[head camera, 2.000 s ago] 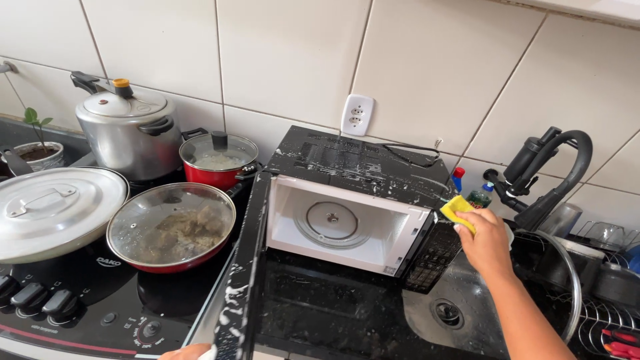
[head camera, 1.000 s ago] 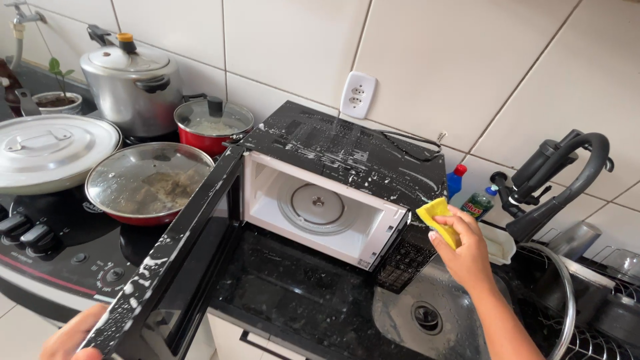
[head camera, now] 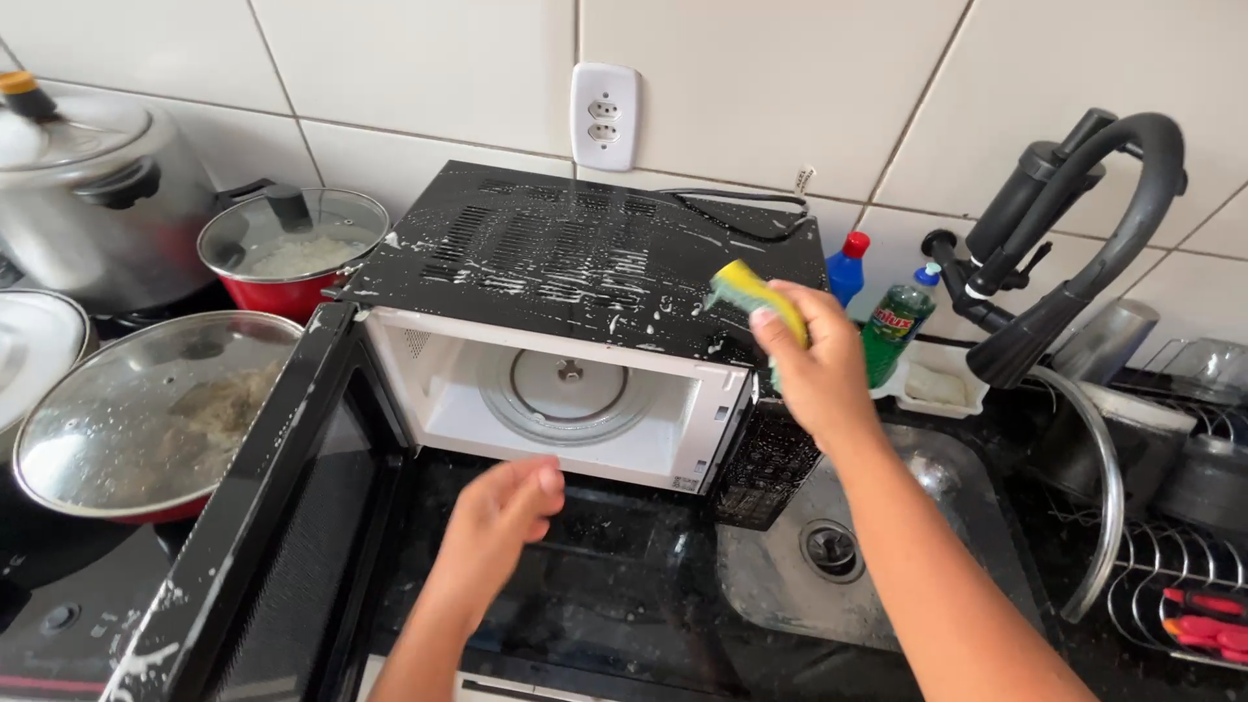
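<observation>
A black microwave oven (head camera: 595,263) stands on the dark stone counter, its top streaked with suds. Its door (head camera: 244,546) hangs open to the left, with foam along the edge, and a glass turntable (head camera: 568,390) shows in the white cavity. My right hand (head camera: 809,361) grips a yellow and green sponge (head camera: 756,292) above the front right part of the microwave's top. My left hand (head camera: 502,517) is in front of the cavity, over the counter, fingers curled and loosely together, with nothing seen in it.
Left, on the cooktop, are a pressure cooker (head camera: 97,205), a red pot (head camera: 292,249) and a lidded pan (head camera: 156,419). Right are a steel sink (head camera: 877,546), a black faucet (head camera: 1102,244), a green detergent bottle (head camera: 892,322), a blue bottle (head camera: 846,268) and a wire dish rack (head camera: 1160,575).
My left hand has let go of the microwave door's edge and moved right, to before the cavity. The sponge has moved from the right front corner onto or over the top. The view is closer.
</observation>
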